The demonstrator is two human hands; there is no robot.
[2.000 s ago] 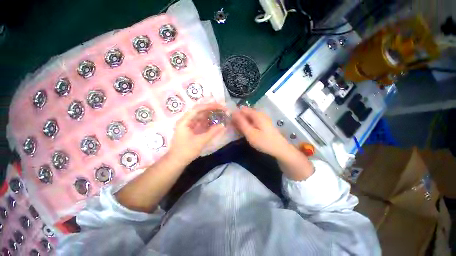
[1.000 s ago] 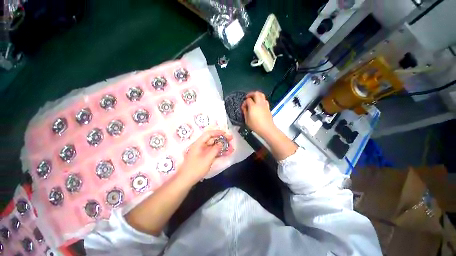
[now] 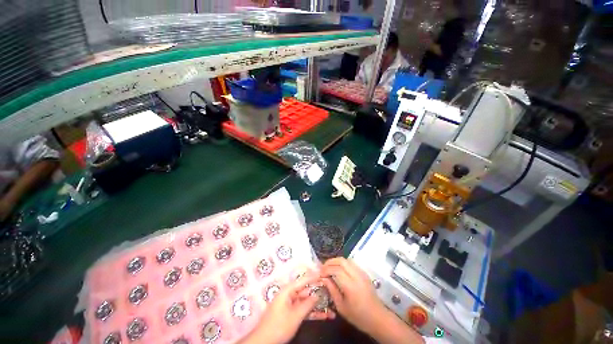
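Note:
My left hand (image 3: 285, 316) holds a silver metal housing (image 3: 320, 295) in its fingertips at the right edge of the pink foam tray (image 3: 158, 289). My right hand (image 3: 351, 295) is at the same housing, its fingertips touching or nearly touching my left fingers. Whether a tiny part is between the right fingers is too small to tell. The tray holds rows of silver housings, on a white liner. The round tub of dark tiny parts (image 3: 325, 236) stands just beyond my right hand.
The bench press (image 3: 440, 201) stands at right, with a red knob (image 3: 417, 316) at its front. A white device (image 3: 344, 178), a plastic bag (image 3: 304, 160) and a red tray (image 3: 302, 117) lie further back. A shelf (image 3: 201, 59) crosses above. A person (image 3: 384, 64) is behind, another's arm (image 3: 23, 176) at left.
The view has tilted up, showing the shelf and background. My right hand has moved from the parts tub back to the housing, which my left hand still holds.

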